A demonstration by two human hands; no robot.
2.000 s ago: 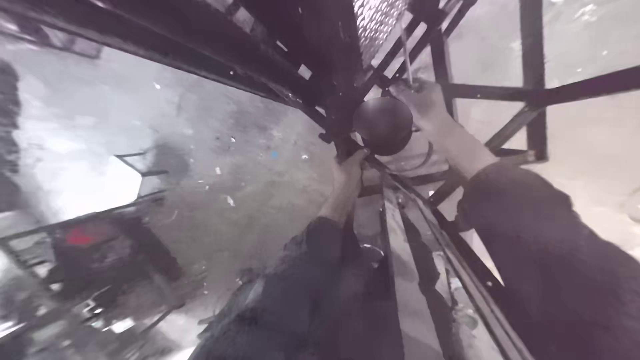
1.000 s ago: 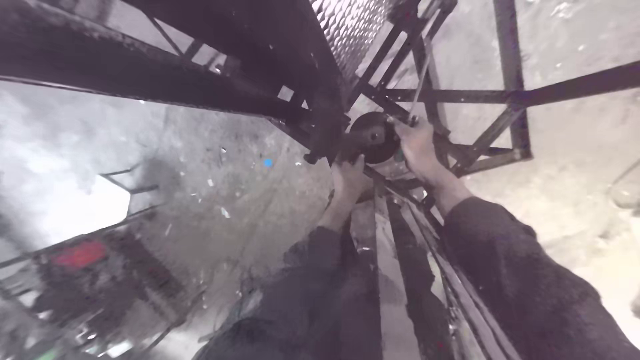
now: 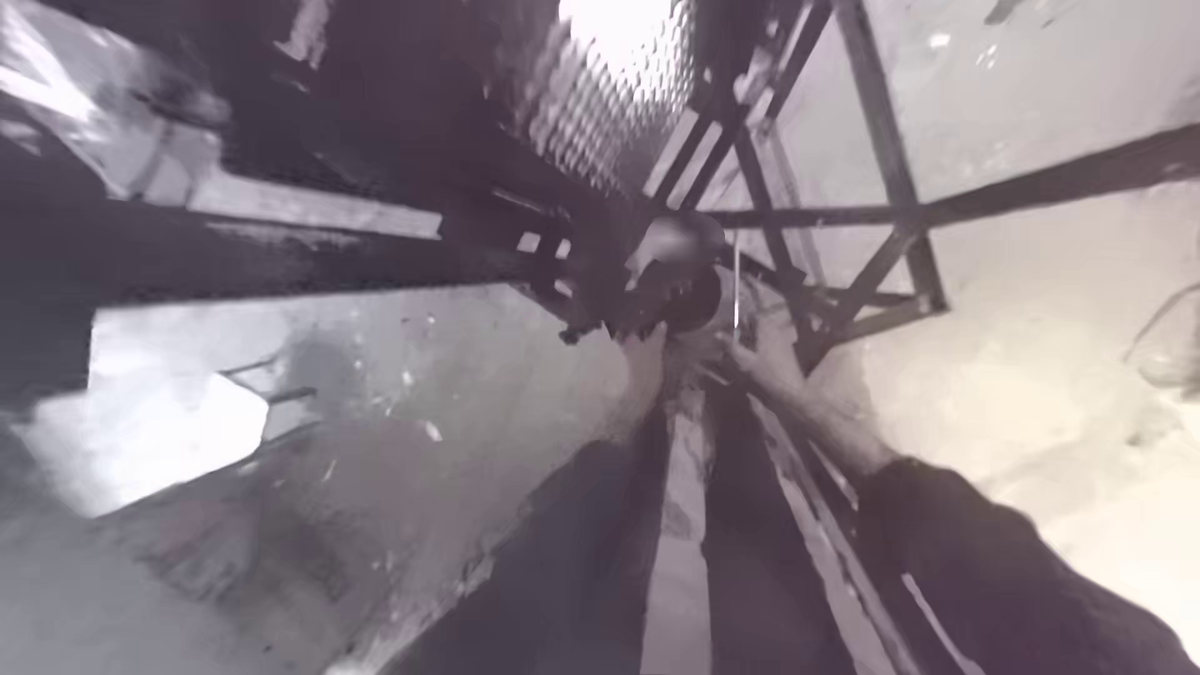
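Observation:
A dark round metal part sits at the middle of the view, where the dark metal frame members meet. My left hand is at its lower left edge, fingers partly hidden by the dark metal; whether it grips anything is unclear. Just below and right of the round part is my right hand, beside a thin light rod that points upward. Blur hides whether the fingers close on the rod. A rounded shiny surface shows just above the round part.
Dark steel bars form an open frame at the upper right. A perforated metal sheet rises at the top. Large dark beams cross the upper left, and pale lengthwise strips run below the hands. A bright white panel stands at left.
My right hand has come down from its higher place beside the round part to just below and right of it. The view has shifted.

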